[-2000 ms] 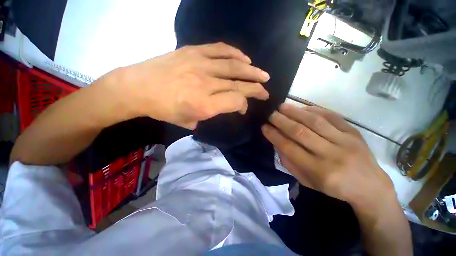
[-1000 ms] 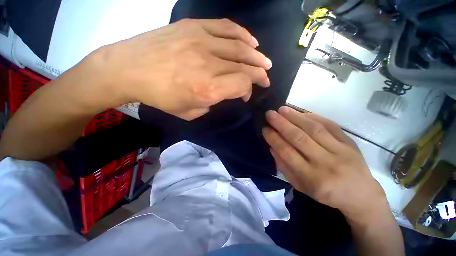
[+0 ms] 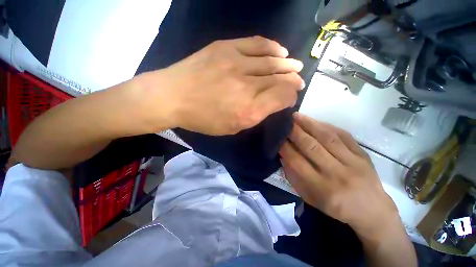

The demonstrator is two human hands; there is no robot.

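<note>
A black fabric panel lies on the white machine table and hangs over its front edge towards the lap. My left hand rests palm down on the panel, fingers pointing right. My right hand lies at the panel's right edge, its fingertips on or just under the fabric; whether it pinches the edge is hidden. The sewing machine stands right of the panel, with a yellow piece beside it. The needle area is not clearly visible.
Yellowish scissors or snips lie at the right, beside a brown open box with metal bits. A ribbed whitish knob is under the machine. Red baskets are left and below the table. Another dark piece lies at the far left.
The fabric has shifted and its left edge now spreads further left over the table. My left hand has moved slightly right, closer to my right hand. My right hand has barely moved.
</note>
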